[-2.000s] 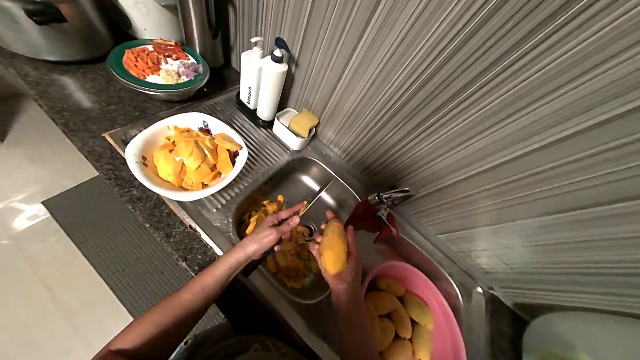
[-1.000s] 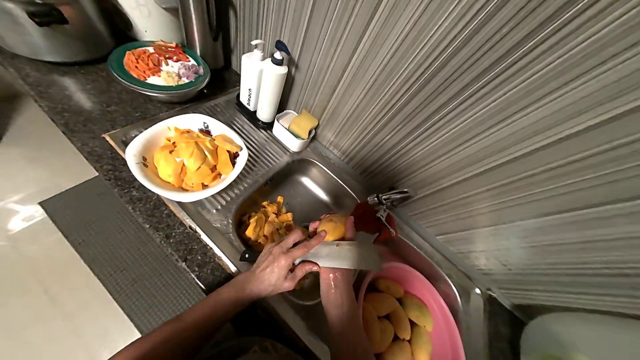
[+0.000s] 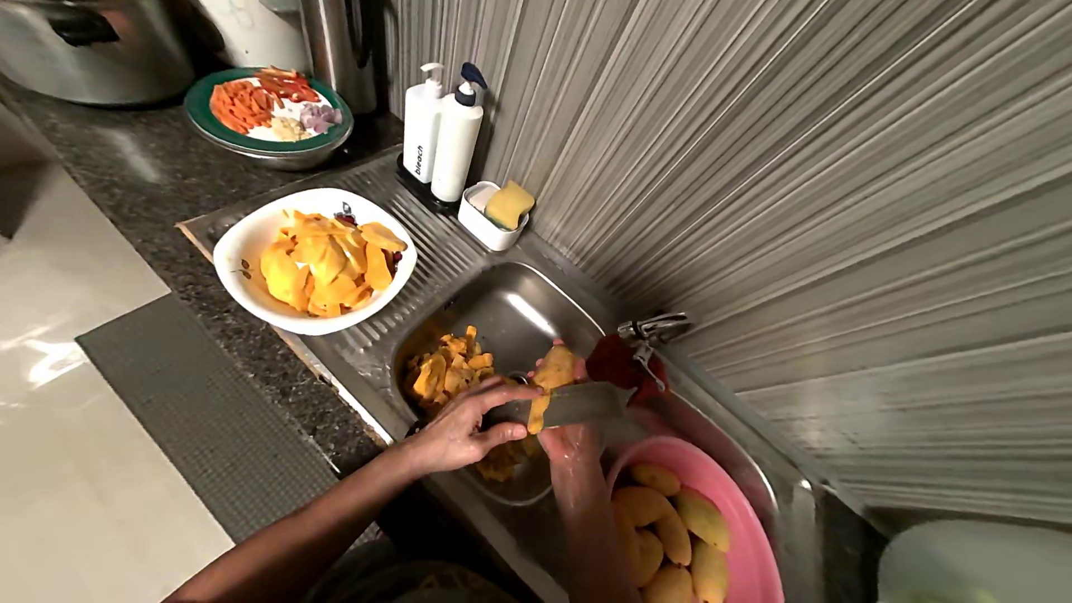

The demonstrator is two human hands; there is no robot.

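Note:
My left hand (image 3: 469, 423) is closed around the handle of a broad-bladed kitchen knife (image 3: 586, 403), thumb and fingertips extending along the blade. My right hand (image 3: 574, 440) cradles a mango (image 3: 556, 368) over the sink, wrist below the knife. The blade lies across the near end of the mango, where a yellow-orange strip of peel (image 3: 538, 413) hangs over it. Under both hands, mango peelings (image 3: 452, 368) are heaped in the steel sink basin (image 3: 528, 310). Several whole mangoes (image 3: 673, 536) fill a pink plastic tub (image 3: 745, 502) beside my right forearm.
A white bowl (image 3: 230, 260) of mango pieces sits on the ridged drainboard (image 3: 435, 251). Behind are pump bottles (image 3: 456, 146), a sponge (image 3: 508, 205) in a caddy, and a green-rimmed plate (image 3: 199, 105) of cut vegetables. The faucet (image 3: 657, 327) and a red cloth (image 3: 624, 368) are right of the basin.
Two seconds ago the knife and mango were apart, with the mango held upright. The blade then came across to my right hand, and a strip of peel now shows over it.

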